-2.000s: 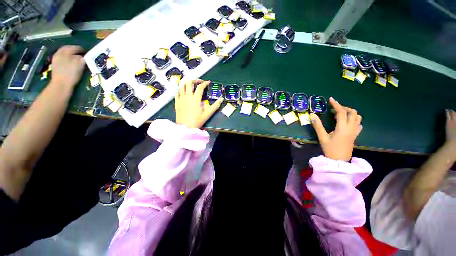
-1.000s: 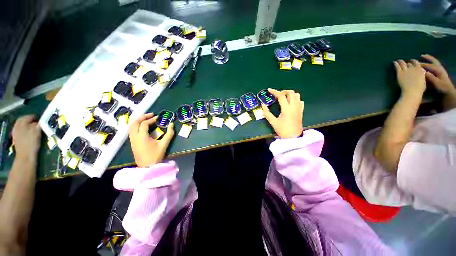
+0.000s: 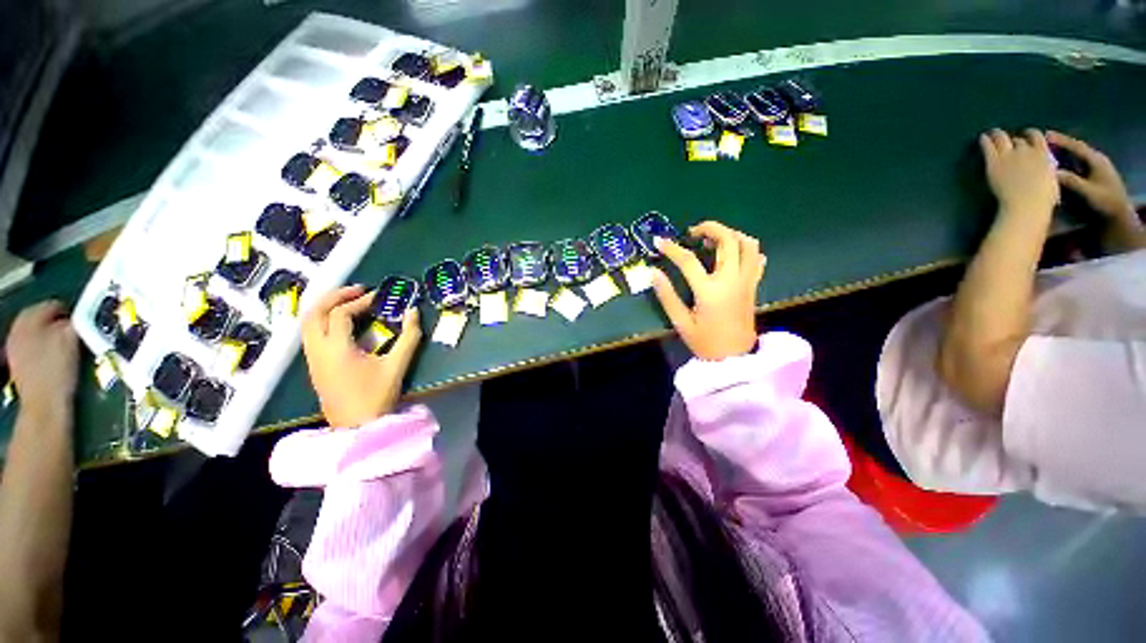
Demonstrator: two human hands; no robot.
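A curved row of several smartwatch units (image 3: 527,263) lies on the green bench mat, screens lit blue with green marks. Small pale batteries (image 3: 493,305) lie on the wearer's side of them. My left hand (image 3: 358,358) is at the row's left end, its thumb and fingers around the leftmost unit (image 3: 395,298), which sits a little apart from the others. My right hand (image 3: 714,291) is at the right end, fingers apart, a fingertip at or just over the lower edge of the rightmost unit (image 3: 652,231); contact is hard to tell.
A white blister tray (image 3: 163,239) with dark units lies slanted at left. A pen (image 3: 468,157) and a clear round container (image 3: 530,118) stand between it and a metal rail. More units (image 3: 729,109) lie at upper right. A person's hands (image 3: 1024,170) are at right, another person's arm (image 3: 44,377) at left.
The view has swung right, so the row and tray appear further left. My left hand has come round the leftmost unit. My right hand's fingers have shifted off the rightmost unit's side to its lower edge.
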